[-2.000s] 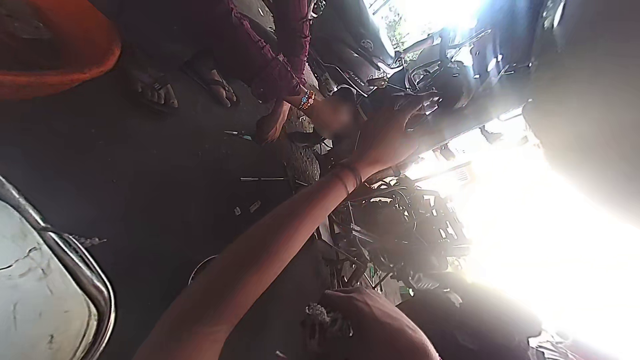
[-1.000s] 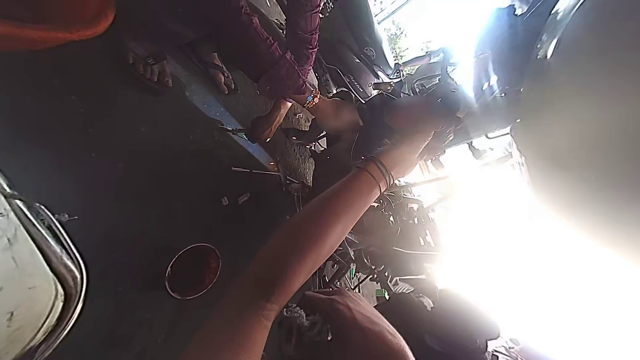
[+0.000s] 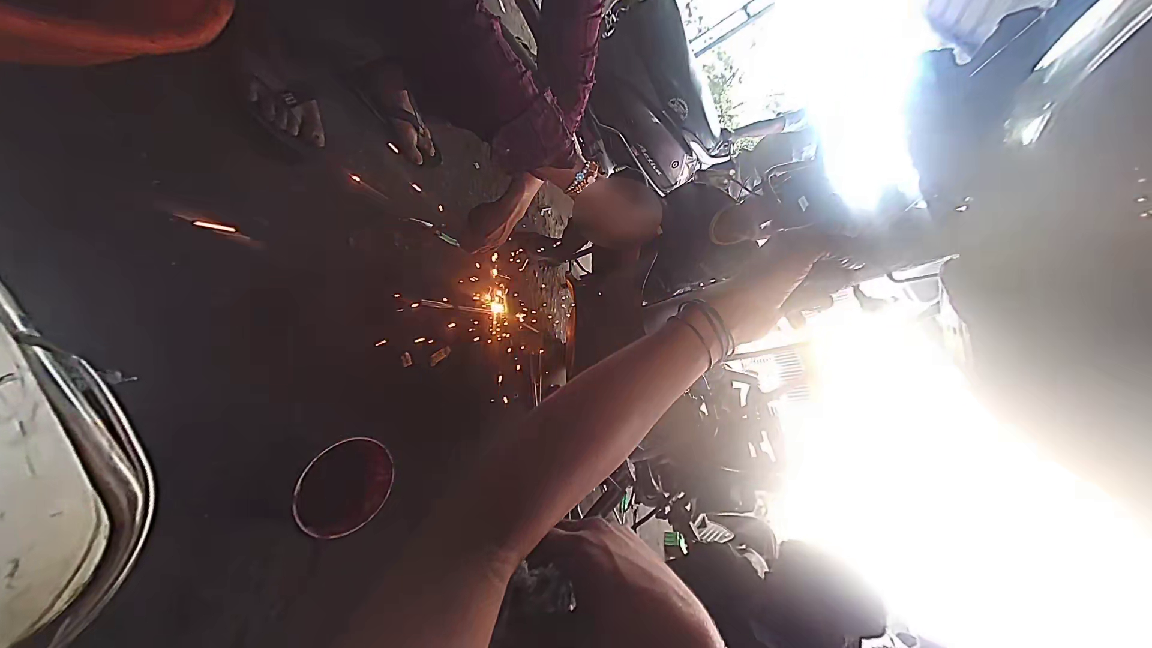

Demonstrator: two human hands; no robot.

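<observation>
The view is tilted sideways. My left hand (image 3: 801, 265), with dark bands at the wrist, reaches up and right beside dark motorcycle or scooter parts; shade and glare hide its fingers and anything in them. At the lower middle is a bent skin-coloured shape that seems to be my right hand (image 3: 621, 576), beside a grey, unclear object (image 3: 544, 589); its grip is not clear. Bright orange sparks (image 3: 495, 304) fly from a point left of my forearm. A co-worker's hand (image 3: 504, 216), below a beaded bracelet (image 3: 583, 177), is close to the sparks.
A co-worker's sandalled feet (image 3: 292, 117) are at upper left, near an orange basin (image 3: 117, 40). A scooter (image 3: 643, 99) stands beyond. A round reddish dish (image 3: 344, 489) lies on the dark ground, and a chair with a metal frame (image 3: 54, 504) edges the left. Strong glare fills the right.
Sparks now fly near the co-worker's hand; neither earlier frame shows them. My left hand is farther up and right than two seconds ago. The dish, partly hidden by my forearm then, shows whole.
</observation>
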